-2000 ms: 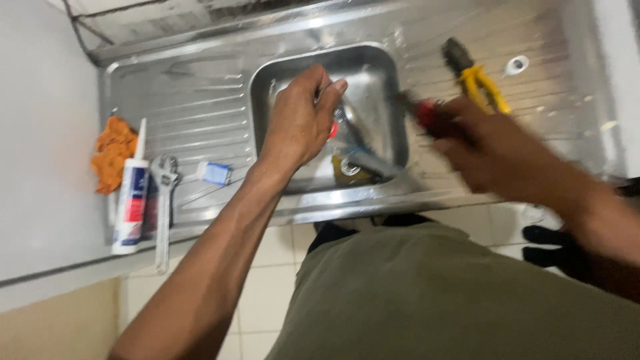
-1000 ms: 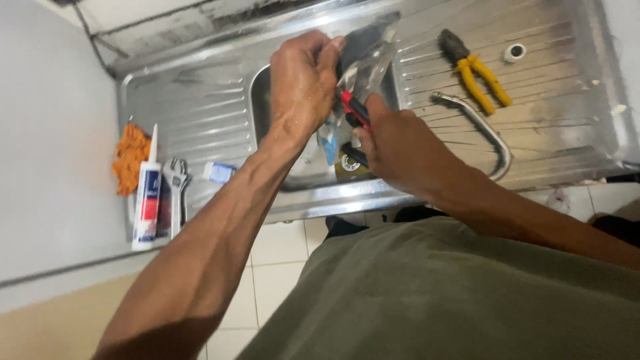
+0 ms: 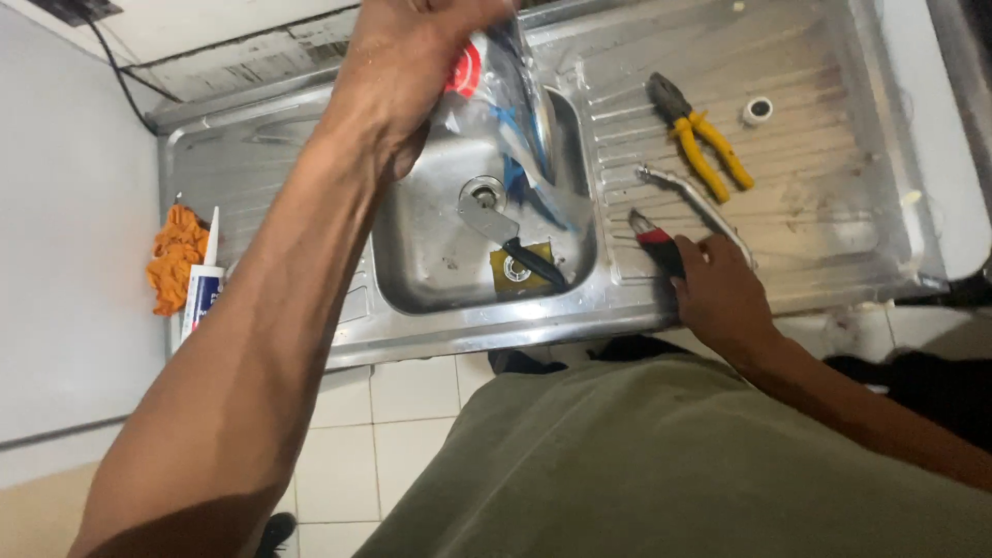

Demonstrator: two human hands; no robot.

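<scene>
My left hand (image 3: 411, 70) is raised over the back of the steel sink basin (image 3: 426, 256), closed around a clear plastic package (image 3: 535, 163) with red and blue parts, which hangs over the basin. My right hand (image 3: 725, 294) grips a red and black hand tool (image 3: 655, 240) with a metal tip, low over the right drainboard. Beside it lies a curved chrome tube (image 3: 701, 203). Yellow-handled combination pliers (image 3: 694, 136) rest farther back, near a small white ring-shaped fitting (image 3: 757, 111). In the basin, a knife with a black handle (image 3: 535, 262) lies partly over a yellowish square (image 3: 504, 275).
An orange cloth (image 3: 180, 260) and a sealant cartridge (image 3: 203, 293) with a pointed nozzle are at the left end of the sink, the cartridge partly behind my left forearm. A black cable (image 3: 116, 70) runs down the wall at the back left. The drain (image 3: 484, 194) shows in the basin.
My right hand has moved away from the package to the right drainboard, with the red and black tool still in it. My left hand still holds the package.
</scene>
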